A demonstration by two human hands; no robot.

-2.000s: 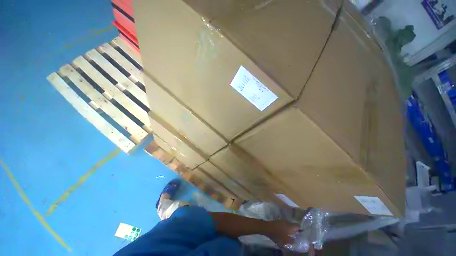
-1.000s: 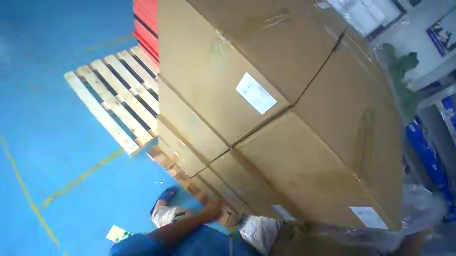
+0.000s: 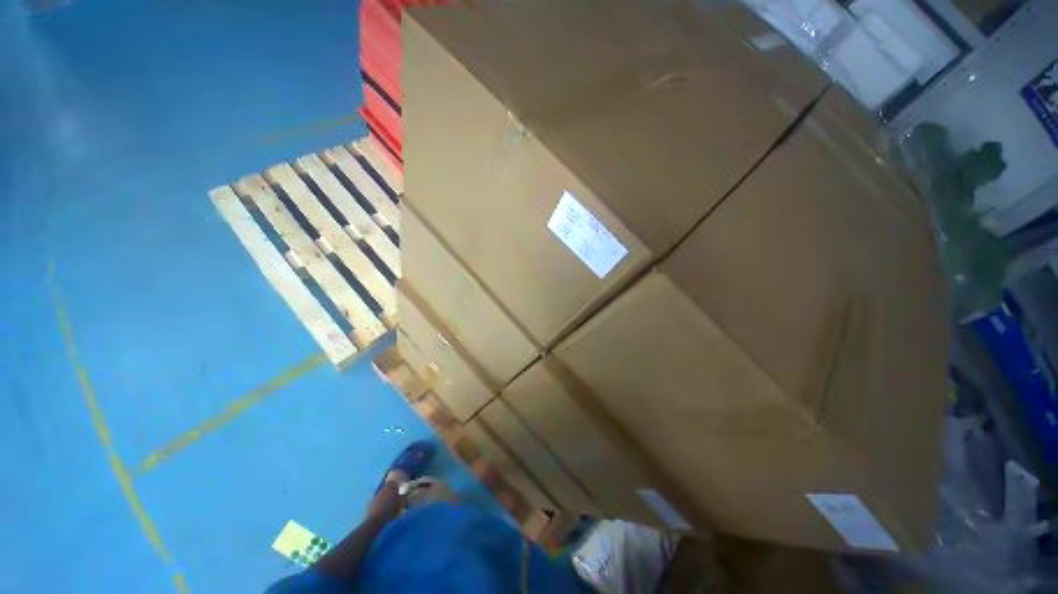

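Large brown cartons stand stacked side by side on a wooden pallet, with white labels on their sides. Clear stretch wrap hangs loose at the lower right of the stack. My left hand is low by my leg and shoe, left of the stack and apart from the cartons. It is small and blurred, and its fingers cannot be made out. My right hand is not in view.
A slatted empty pallet lies on the blue floor beyond the stack, beside stacked red trays. A card with green dots lies on the floor. Blue items and a green leafy shape are at the right.
My left hand was at the bunched wrap, then low by the stack's pallet, and is now back by my leg. The wrap has dropped lower at the right. The view has shifted.
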